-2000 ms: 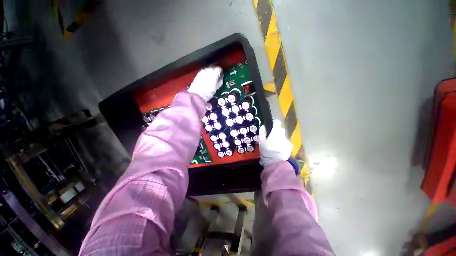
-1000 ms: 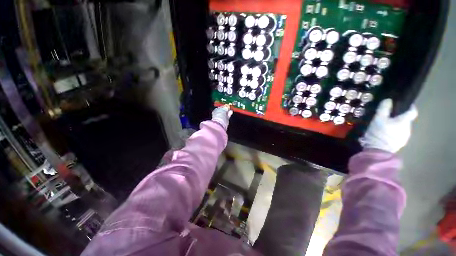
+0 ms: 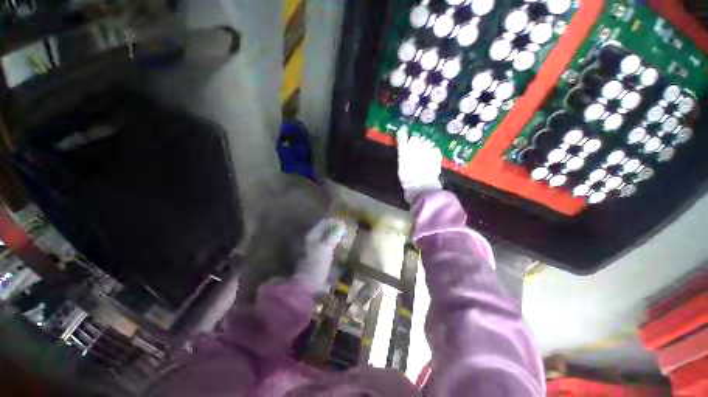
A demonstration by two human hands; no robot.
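A black tray [image 3: 497, 198] lined with a red foam sheet [image 3: 536, 184] fills the upper right. Two green circuit boards with round white-topped capacitors lie in it: a left board [image 3: 466, 54] and a right board [image 3: 613, 128]. My gloved right hand [image 3: 419, 161] lies over the tray's near rim. Its fingertips are at the left board's near edge; whether they grip the board or rim is hidden. My gloved left hand [image 3: 322, 235] is small and blurred, below and left of the tray, not touching it. I see nothing in it, but its fingers are unclear.
A large black tray or bin [image 3: 132, 194] stands at the left. A blue object [image 3: 295, 149] is by the yellow-black floor tape [image 3: 293, 54]. A metal frame [image 3: 380, 271] is below the tray. Red trays [image 3: 679, 333] are stacked at the lower right.
My left hand has come off the tray's near edge and lowered. My right hand has left the tray's right side for the near rim by the left board. The view has turned.
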